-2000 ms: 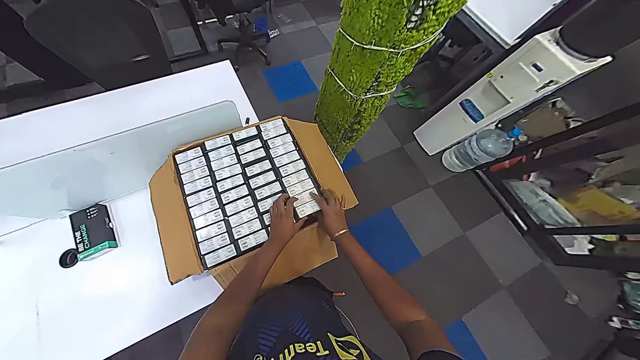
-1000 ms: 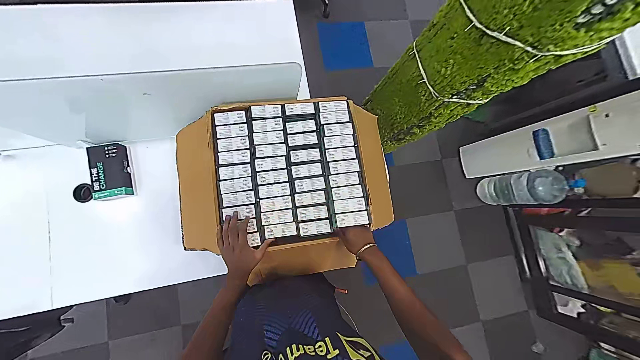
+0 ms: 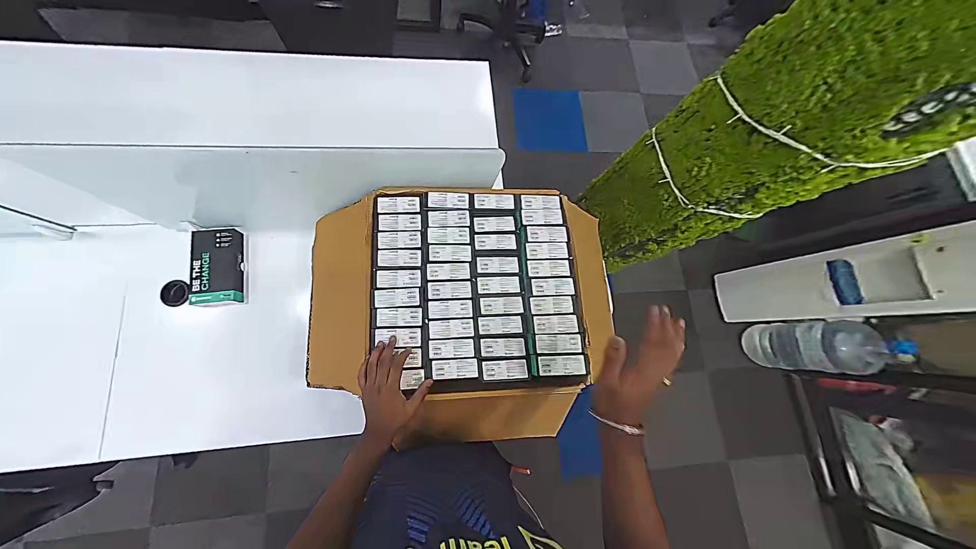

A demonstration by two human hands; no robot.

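An open cardboard box [image 3: 339, 297] with its flaps folded out stands at the right end of the white desk. Small dark cartons [image 3: 498, 306] with white printed labels fill it in several rows and columns. My left hand [image 3: 389, 385] rests with spread fingers on the cartons at the near left corner, covering part of their labels. Off the box's right flap, my right hand [image 3: 640, 366] is raised in the air, fingers apart, holding nothing. A bracelet circles that wrist.
On the white desk [image 3: 229, 396] are a black and green carton [image 3: 217, 267] and a round black object [image 3: 174, 293]. A frosted divider [image 3: 305, 179] runs behind them. To the right are a moss-covered column [image 3: 732, 137], a water dispenser [image 3: 793, 286], a large plastic bottle [image 3: 823, 345] and a dark shelf.
My right hand has lifted away from the box's near right corner and moved out to the right. My left hand stays at the near left corner, as one second ago.
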